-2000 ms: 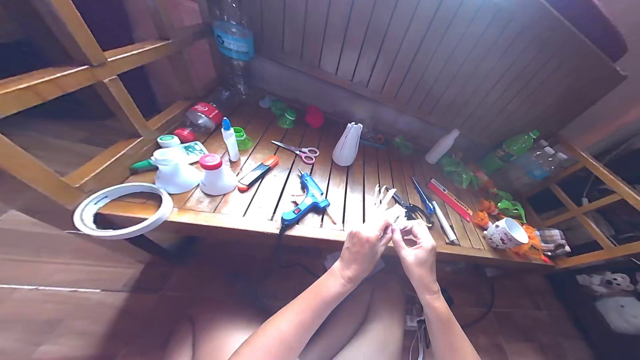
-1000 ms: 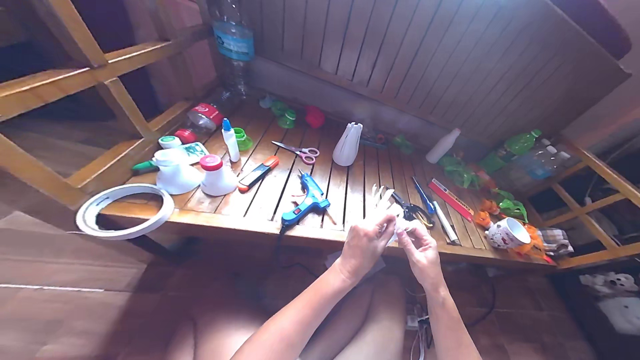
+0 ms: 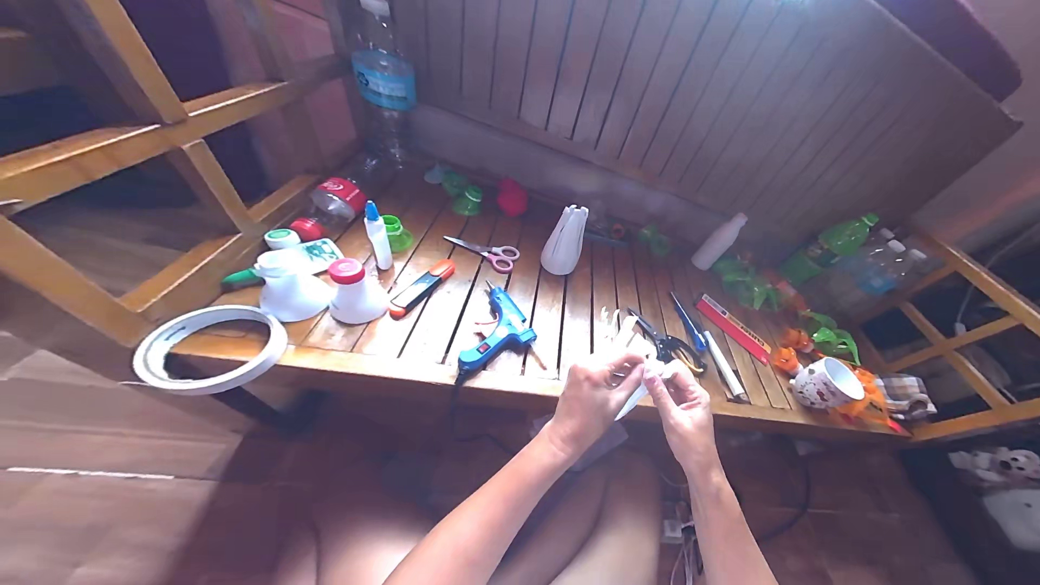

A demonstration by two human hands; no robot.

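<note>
My left hand (image 3: pixel 597 398) and my right hand (image 3: pixel 681 402) meet at the bench's front edge, their fingertips pinching a small white strip (image 3: pixel 633 401) between them; its exact form is blurred. Pale strips (image 3: pixel 615 329) rise just behind my left fingers. Black-handled scissors (image 3: pixel 668 345) lie right behind my hands. To the left rests a blue hot glue gun (image 3: pixel 497 333), its nozzle pointing away. A white piece cut into petal-like strips (image 3: pixel 565 240) stands upright farther back, beside pink-handled scissors (image 3: pixel 490 253). A blue pen (image 3: pixel 689 322) and a white stick-like tool (image 3: pixel 725 366) lie right of the black scissors.
On the left are a tape roll (image 3: pixel 146 357) over the edge, cut white bottle tops (image 3: pixel 292 288), a glue bottle (image 3: pixel 379 236) and a utility knife (image 3: pixel 422 288). A red-and-white box (image 3: pixel 734 328), a cup (image 3: pixel 827 383) and green plastic pieces (image 3: pixel 747 283) lie right. Wooden lattices flank the slatted bench.
Both hands stay at the same place by the bench edge, with fingers slightly shifted. A white strip now shows pointing down between them.
</note>
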